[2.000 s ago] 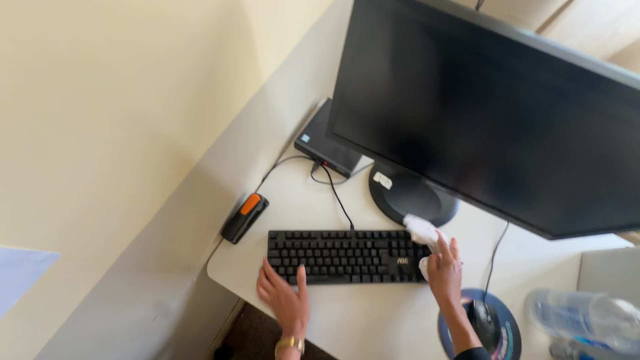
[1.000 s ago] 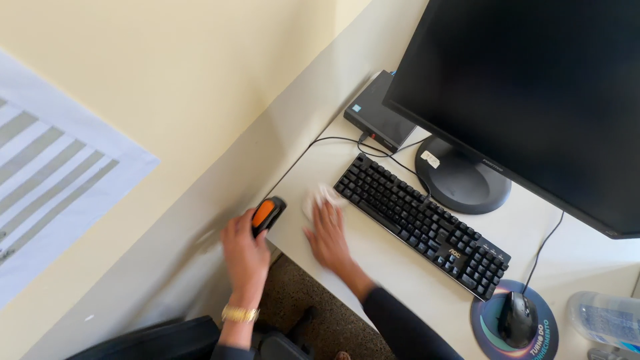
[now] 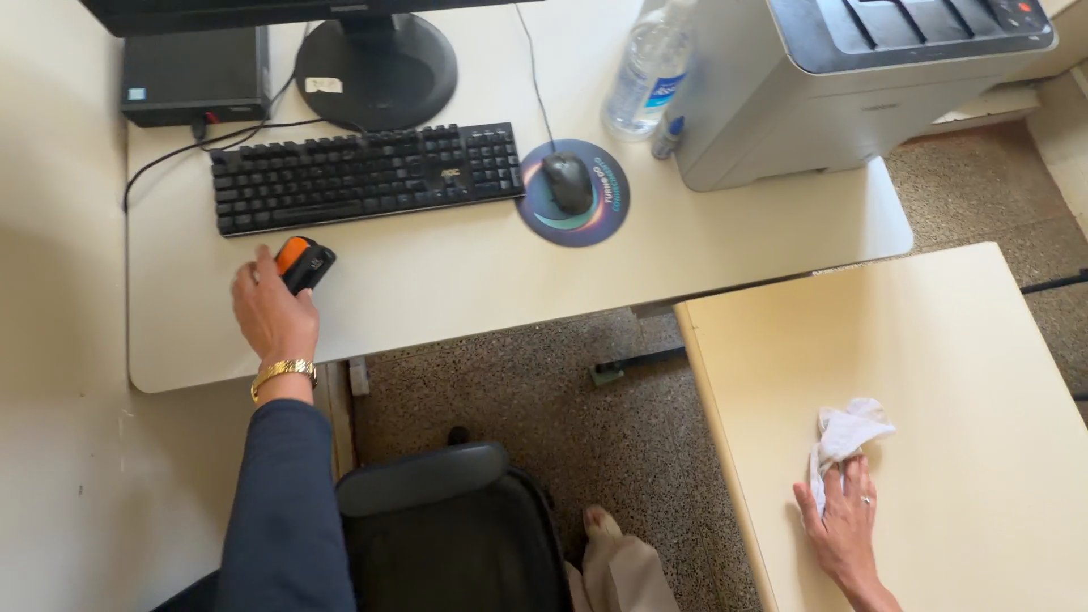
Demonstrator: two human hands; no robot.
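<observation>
My left hand [image 3: 276, 310], with a gold bracelet at its wrist, has its fingers around a black and orange stapler-like object [image 3: 304, 264] on the white desk [image 3: 442, 280], just below the black keyboard [image 3: 365, 178]. On the lower cream table [image 3: 892, 340] at the right, my right hand [image 3: 841, 518] lies palm down, its fingers on a crumpled white cloth [image 3: 850, 433]. Right of the keyboard a black mouse [image 3: 568, 182] rests on a round mouse pad [image 3: 614, 223].
A monitor base [image 3: 378, 76] and a small black computer [image 3: 195, 81] stand at the back left. A clear plastic bottle [image 3: 650, 76] and a small blue-capped bottle [image 3: 669, 138] stand beside a printer [image 3: 816, 127]. Below the desk is a black office chair [image 3: 450, 544].
My right hand and the cloth have gone from the white desk to the cream table. The black and orange object has moved from the desk's left edge to below the keyboard. The view has swung right.
</observation>
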